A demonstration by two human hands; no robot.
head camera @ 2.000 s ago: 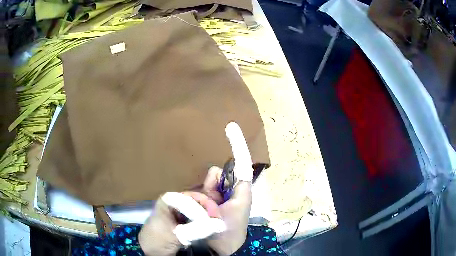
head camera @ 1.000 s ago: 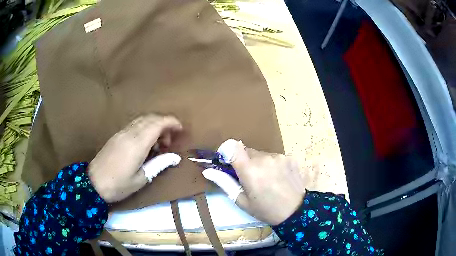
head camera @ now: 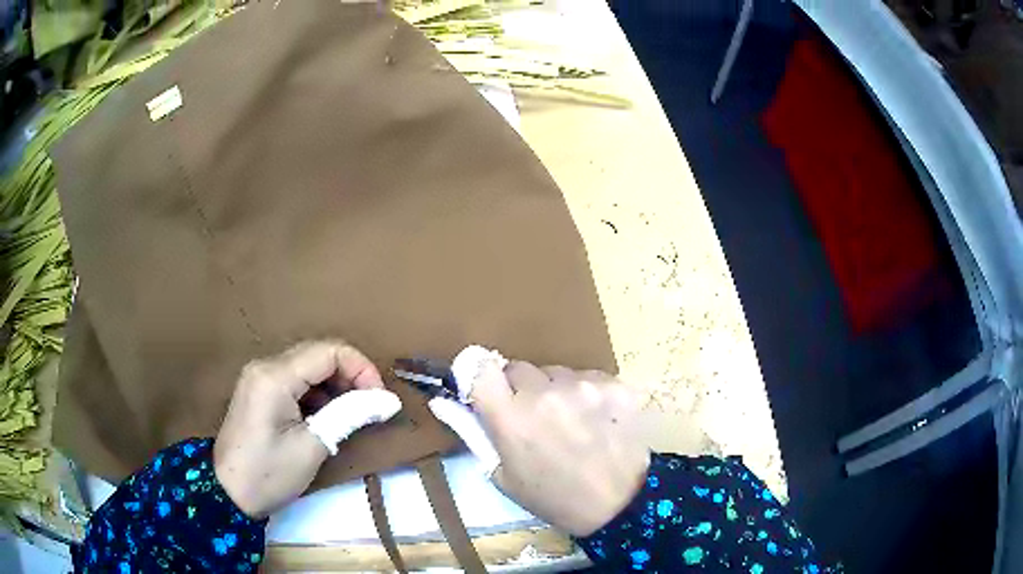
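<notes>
The brown tote bag panel lies flat, with a stitched line running down from a small cream label. My right hand, with white finger cots, holds the thread snips, their blades pointing left just above the bag near its lower edge. My left hand, with a white cot on the thumb, is at the bag left of the blades, thumb and finger bent close together. Whether it pinches a thread is too small to tell. Two narrow brown straps hang down from the bag's near edge.
Yellow-green strips are heaped left of and beyond the bag. A white sheet lies under the bag on the pale table. To the right are a dark floor gap, a red panel and a white-covered table.
Two seconds ago my hands were together at the near edge; they then moved apart onto the bag. Since one second ago, both have shifted slightly lower and the snips slightly left.
</notes>
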